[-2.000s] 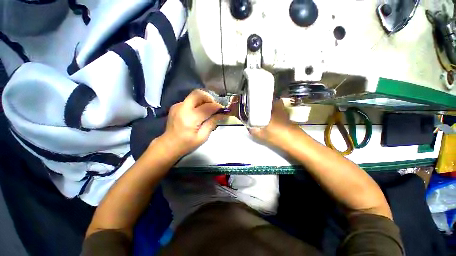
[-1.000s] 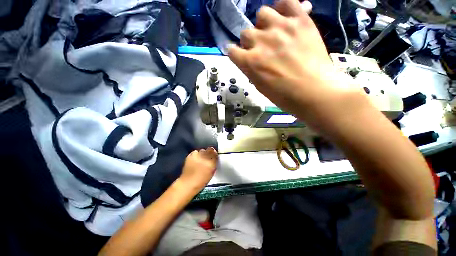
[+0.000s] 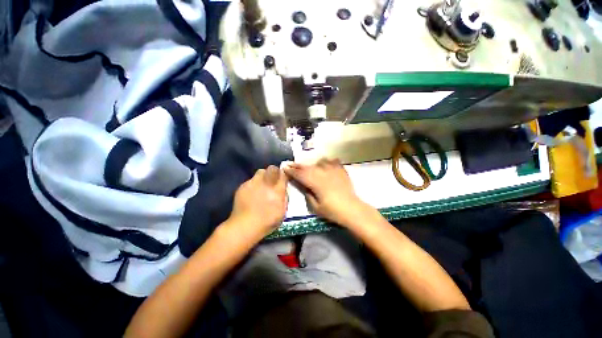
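The dark cloth with pale reverse and black bands [image 3: 148,135] is heaped at left, its plain dark part [image 3: 221,168] reaching the sewing machine's needle area. My left hand [image 3: 261,198] is shut on the right edge of the dark cloth, in front of the needle. My right hand [image 3: 327,188] is beside it, thumb and index fingertips meeting my left fingertips; what they pinch is too small to tell. The presser foot [image 3: 300,138] is just beyond the fingers under the cream machine head [image 3: 317,53].
Scissors with orange and green handles [image 3: 410,165] lie right of the needle. A flat black rectangle [image 3: 494,150] and a yellow packet [image 3: 573,165] are farther right. Green measuring strip [image 3: 422,210] edges the white table. Black cloth [image 3: 528,270] lies right of my lap.
My right hand has come down from high above the machine to the cloth edge beside my left hand. My left hand stays at the cloth edge. The view has moved closer to the machine.
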